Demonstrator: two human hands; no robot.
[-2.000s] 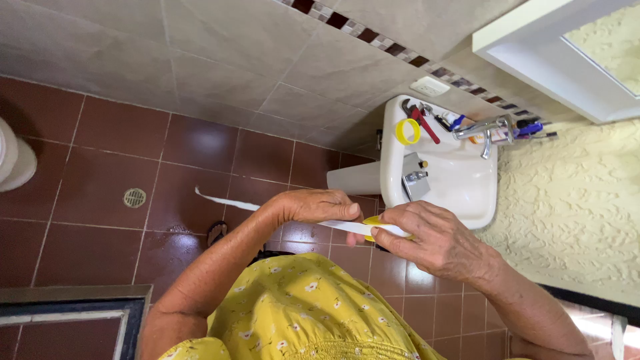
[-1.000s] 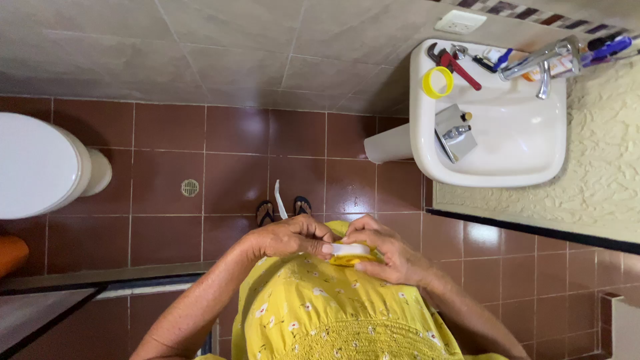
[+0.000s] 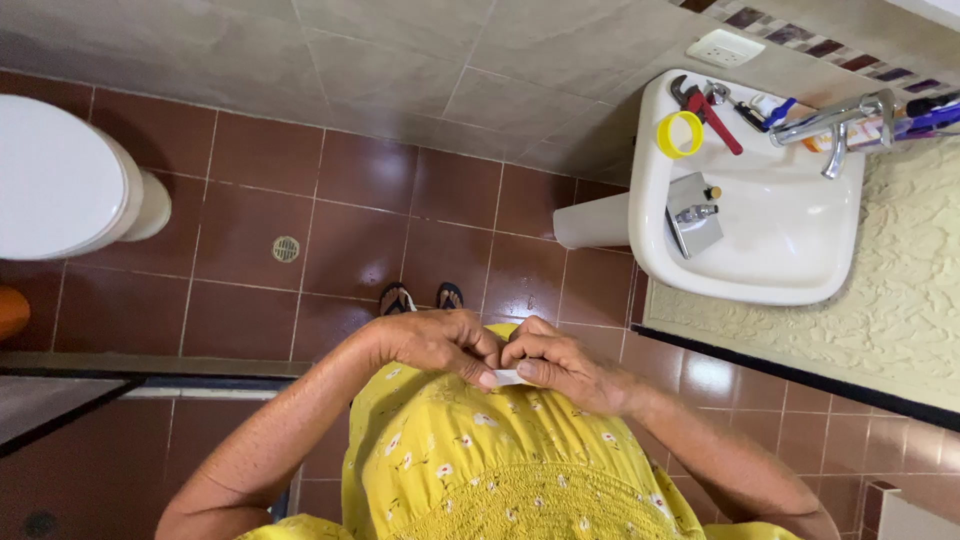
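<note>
My left hand [image 3: 450, 346] and my right hand [image 3: 559, 365] meet in front of the yellow floral dress. Between their thumbs and fingers they pinch a white tape strip [image 3: 510, 377], probably thread seal tape. A loose white tail [image 3: 409, 301] hangs down by the feet. Whatever else lies inside the curled right fingers is hidden. Up on the sink's rim are a yellow plastic ring [image 3: 679, 135], a red pipe wrench [image 3: 712, 120] and a black-handled tool [image 3: 748, 116]. A metal plate [image 3: 694, 217] with a chrome fitting [image 3: 697, 214] on it lies in the basin.
The white sink [image 3: 780, 289] with a chrome faucet [image 3: 840, 124] is at the upper right. A white toilet [image 3: 60, 176] stands at the left, near a floor drain [image 3: 285, 249]. A wall outlet [image 3: 725, 49] is above the sink. A raised threshold [image 3: 150, 365] crosses the lower left.
Both hands have drawn in closer to the dress, and the exposed strip between them is shorter. The yellow spool seen in my right hand earlier is now hidden. The view has shifted.
</note>
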